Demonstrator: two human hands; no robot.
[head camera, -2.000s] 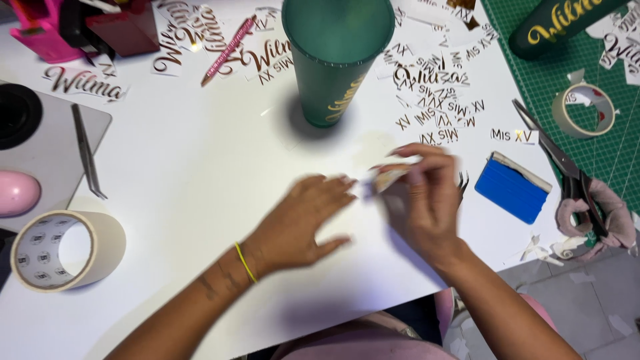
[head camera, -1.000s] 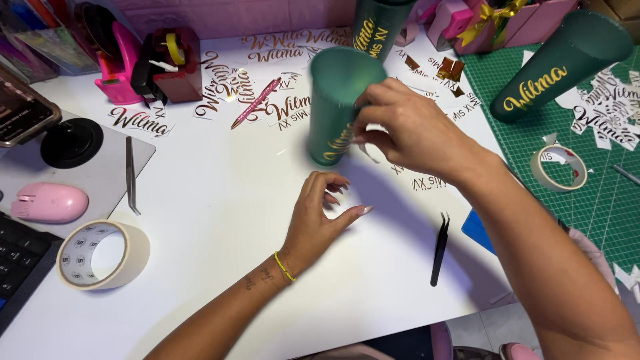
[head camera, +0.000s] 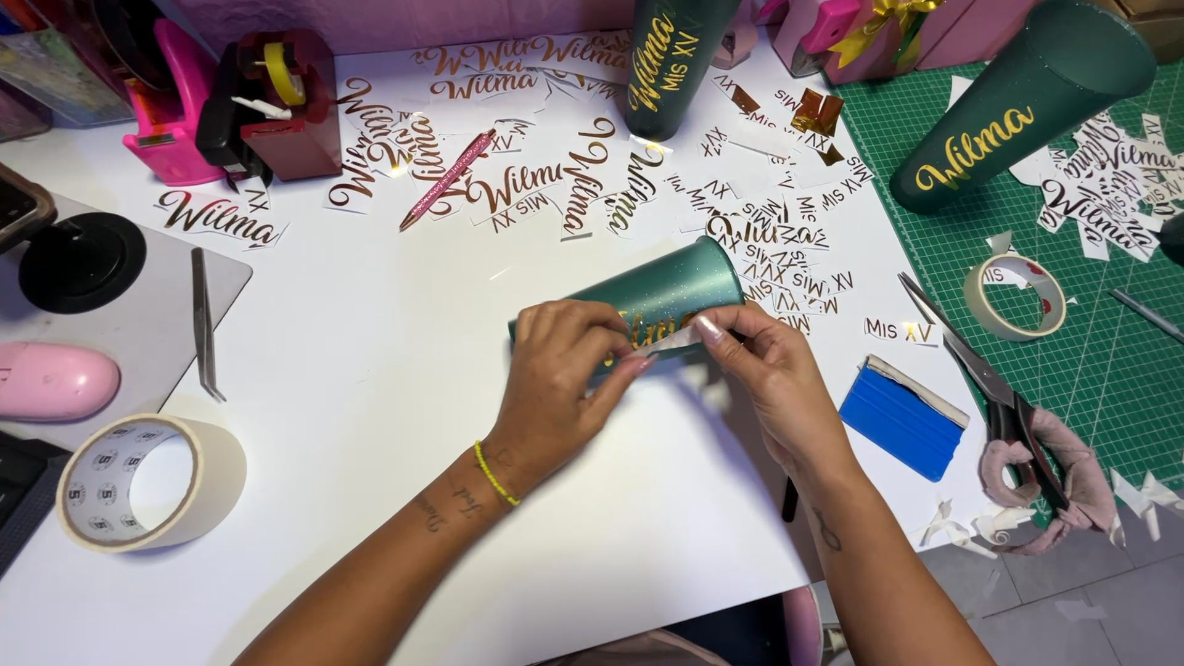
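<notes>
A green glittery cup (head camera: 661, 277) lies on its side on the white table, its mouth to the right and gold lettering on its near side. My left hand (head camera: 564, 384) rests against its lower part, finger and thumb pinching one end of a small pale strip (head camera: 672, 340). At the other end, the thumb and forefinger of my right hand (head camera: 772, 379) pinch the strip, close over the lettering. My fingers hide part of the lettering. A blue squeegee (head camera: 902, 421) lies right of my right hand. One lettered green cup (head camera: 675, 69) stands behind; another (head camera: 1017, 106) lies tilted on the mat.
Lettered decal pieces (head camera: 518, 190) and a pink pen (head camera: 449, 180) lie behind the cup. Scissors (head camera: 999, 384) and a tape roll (head camera: 1016, 298) are on the right by the green cutting mat (head camera: 1091, 361). Leftward are steel tweezers (head camera: 203, 324), a wide tape roll (head camera: 153, 481) and a pink mouse (head camera: 55, 381).
The cup stood upright and now lies on its side. My right hand has come down from its rim, and my left hand has moved from the bare table onto the cup.
</notes>
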